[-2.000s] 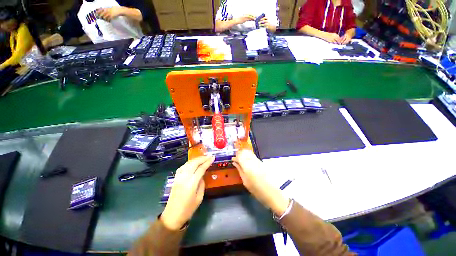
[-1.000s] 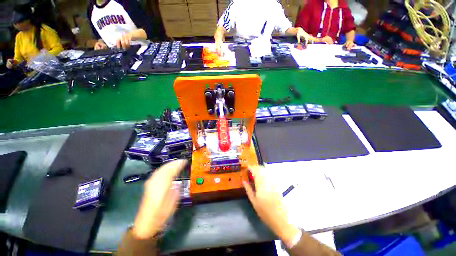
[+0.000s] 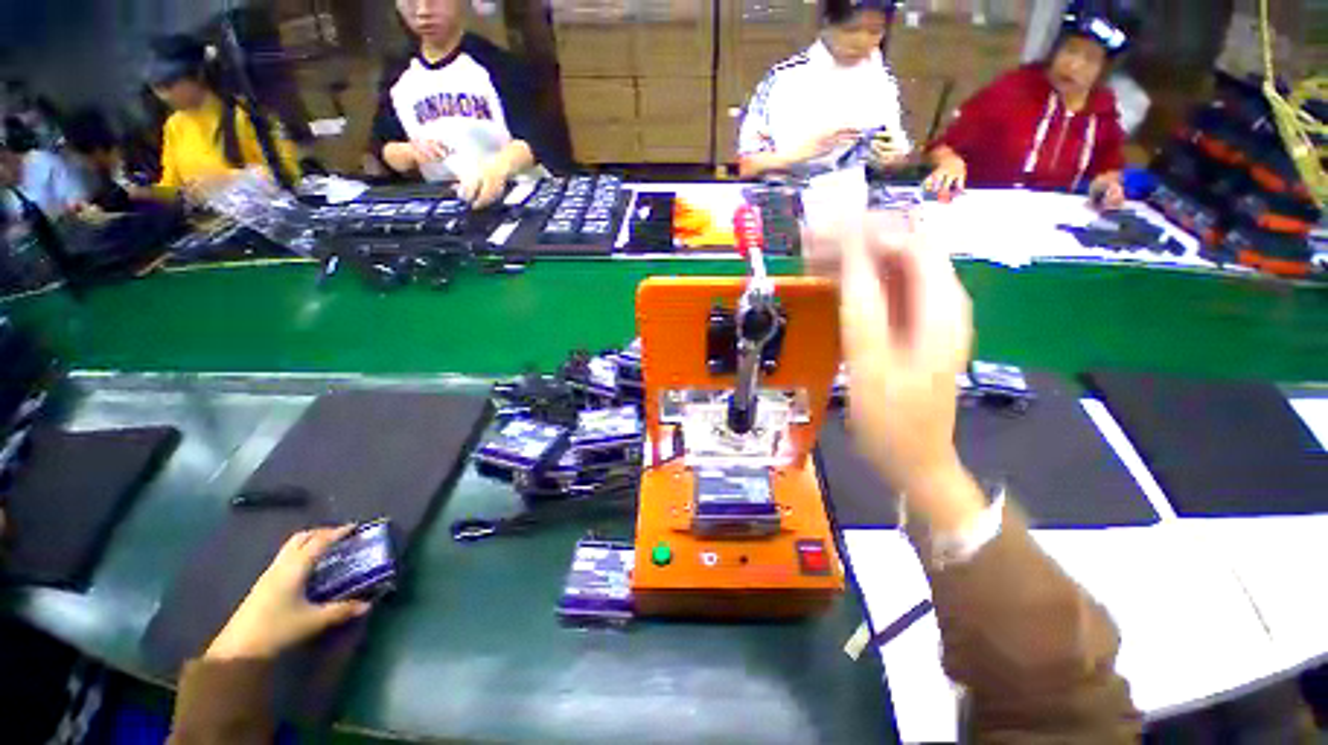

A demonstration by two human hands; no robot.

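Observation:
The orange test fixture [image 3: 740,560] stands in front of me. Its red clamp handle [image 3: 749,232] points upright, above the back plate. A black boxed device [image 3: 734,498] sits at the fixture's front, under the raised clear acrylic pressure plate [image 3: 736,413]. My left hand [image 3: 286,594] grips another labelled device [image 3: 353,562] over the left foam mat. My right hand [image 3: 903,342] is raised to the right of the clamp handle, blurred, with no object visible in it. One more device [image 3: 597,579] lies against the fixture's left side.
A pile of devices and cables [image 3: 561,437] lies left of the fixture. Black foam mats lie left [image 3: 338,451] and right [image 3: 1202,437]. White paper [image 3: 1078,597] covers the right bench, with a dark stick on it. Several people sit opposite behind the green strip [image 3: 510,313].
The clamp handle has swung from lowered to upright. My left hand has moved left and taken hold of the device on the mat. My right hand has risen from the fixture's base.

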